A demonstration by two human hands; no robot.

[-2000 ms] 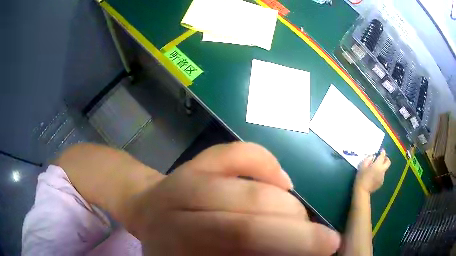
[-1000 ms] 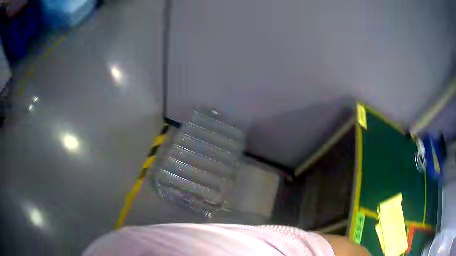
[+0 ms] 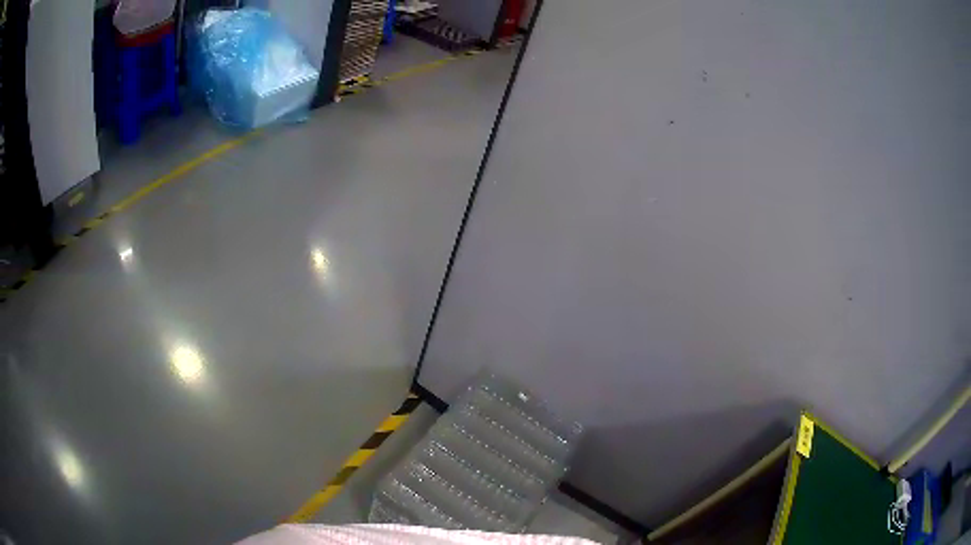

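Neither of my hands is in the picture. Only a strip of pink sleeve or clothing [image 3: 426, 534] shows at the bottom edge. Nearest in front of me, a stack of clear ribbed plastic trays [image 3: 479, 458] stands on the floor against the grey partition. The corner of the green-topped table [image 3: 841, 495] shows at the lower right, edged with yellow tape and bearing a small yellow label [image 3: 806, 435]. No papers or pen show.
A tall grey partition [image 3: 703, 213] rises behind the trays. Yellow-black tape [image 3: 357, 463] marks the floor [image 3: 266, 351]. A blue plastic-wrapped bundle [image 3: 250, 69] and blue stool [image 3: 146, 85] stand at the upper left. A blue item [image 3: 924, 511] lies by the table's right side.
The view has swung up and left from the table to the partition and floor. Both hands and the papers have left the picture, and the table has slid to the lower right corner.
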